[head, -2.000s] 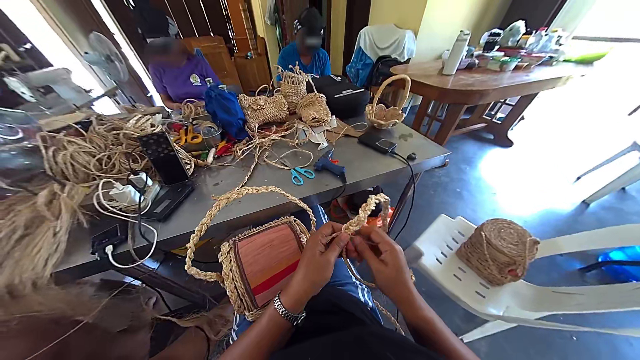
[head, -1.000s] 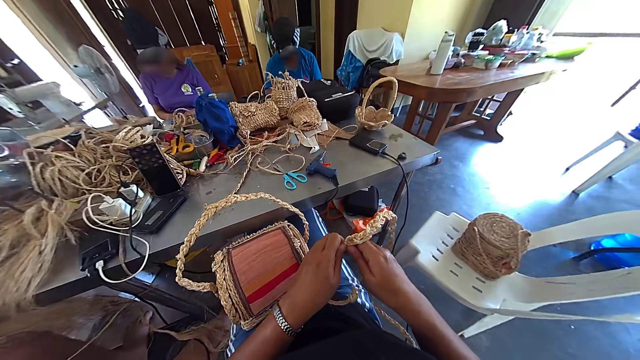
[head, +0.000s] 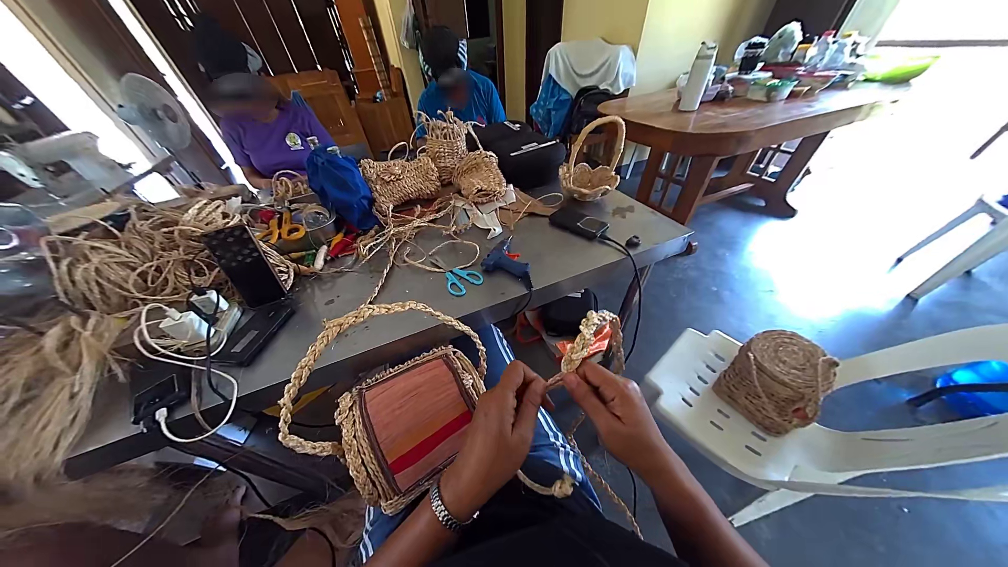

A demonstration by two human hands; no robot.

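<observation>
Between my two hands runs a twisted natural-fibre cord. My left hand (head: 512,417), with a metal watch band at the wrist, pinches one part of it. My right hand (head: 610,405) grips the lower end of a braided fibre strip (head: 581,342), which loops up above the fingers. On my lap, left of my left hand, lies a woven bag (head: 421,409) with a pink, orange and red striped panel and a braided handle (head: 354,315). Loose cord hangs below my right hand. Light blue scissors (head: 463,280) and a dark blue glue gun (head: 506,261) lie on the grey table.
The metal-topped table (head: 339,295) carries a heap of fibre cord (head: 142,252), a black phone (head: 246,264), a power strip, woven baskets (head: 402,181) and a power bank (head: 579,223). A cord roll (head: 776,382) sits on a white plastic chair (head: 685,378) at right. Two people sit across the table.
My hands, together on the cord two seconds ago, are now slightly apart with a short stretch of it between them. The braided strip stands more upright over my right hand.
</observation>
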